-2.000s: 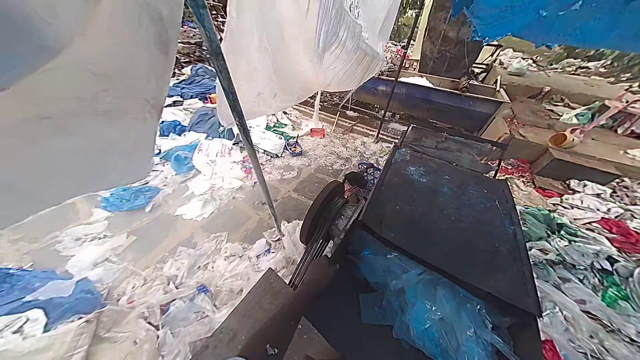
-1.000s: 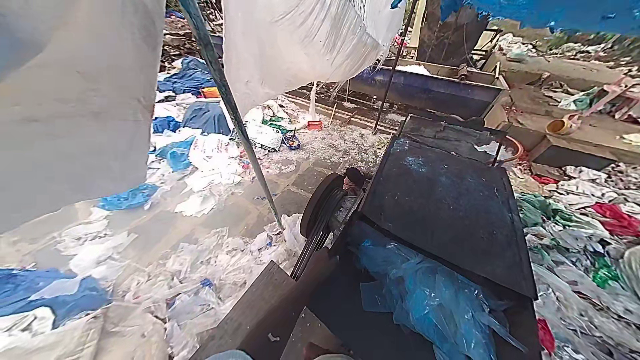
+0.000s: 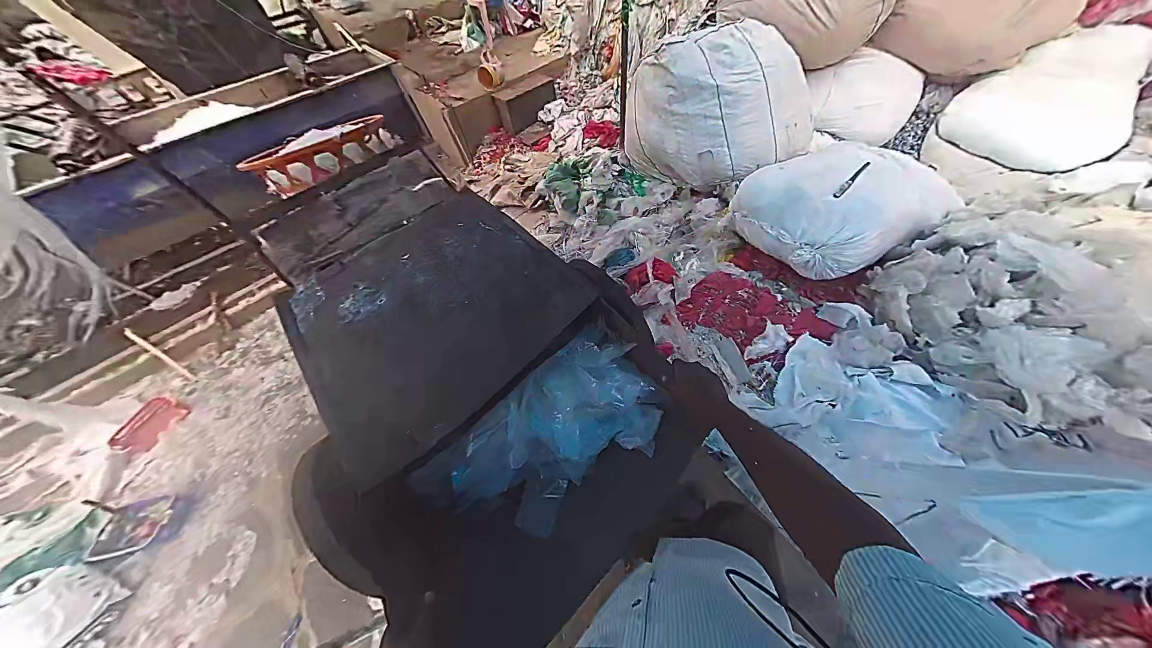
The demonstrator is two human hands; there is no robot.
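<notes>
My right arm, in a light striped sleeve, reaches forward from the lower right. My right hand (image 3: 697, 391) is at the right edge of a dark metal machine with a sloping hood (image 3: 441, 315); it is dark and blurred, so its fingers cannot be made out. Beside it, bluish clear plastic film (image 3: 567, 409) lies bunched in the machine's opening under the hood. More striped cloth (image 3: 693, 594) shows at the bottom, near my body. I cannot make out my left hand. A dark round wheel or pulley (image 3: 333, 513) sits at the machine's left side.
An orange plastic basket (image 3: 310, 153) with whitish material stands behind the hood, before a long blue trough (image 3: 135, 207). Stuffed white sacks (image 3: 720, 103) are piled at the back right. Loose plastic film (image 3: 864, 405) and red scraps (image 3: 747, 310) cover the ground at right.
The view has swung far to the right, bringing the sacks into sight. My right arm now shows at the machine's right edge; it was not seen there before.
</notes>
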